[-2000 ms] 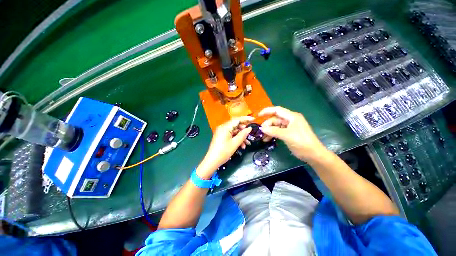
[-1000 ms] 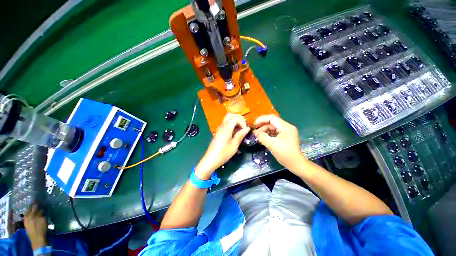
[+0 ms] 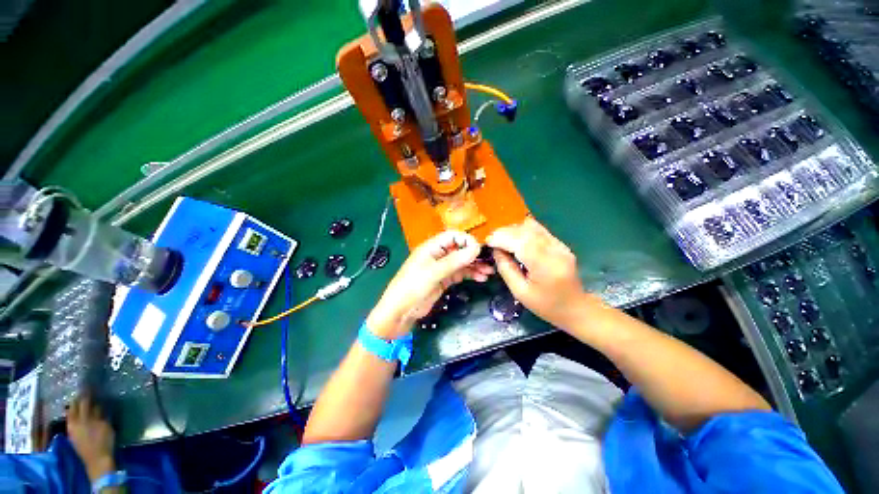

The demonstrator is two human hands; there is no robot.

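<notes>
My left hand [image 3: 439, 271], with a light blue band on the wrist, and my right hand [image 3: 540, 270] meet in front of the orange press base [image 3: 418, 214]. Their fingertips hold a small black part [image 3: 487, 255] between them, mostly hidden by the fingers. A glossy round black disc [image 3: 505, 308] lies on the bench just below my hands, and more dark pieces [image 3: 449, 307] lie beside and partly under my left hand. The press nest [image 3: 460, 213] under the ram [image 3: 440, 154] shows no black disc.
A blue control box [image 3: 204, 289] with a clear cylinder [image 3: 135, 259] stands at left. Several loose discs [image 3: 335, 265] lie between box and press. A clear blister tray [image 3: 718, 145] stands at right, a lower parts tray [image 3: 792, 318] below it. Another person's hand [image 3: 91, 436] shows at lower left.
Both hands stay together at the press front, their fingers slightly shifted around the part. More dark pieces show beside my left hand. Another person's hand has come into view at lower left.
</notes>
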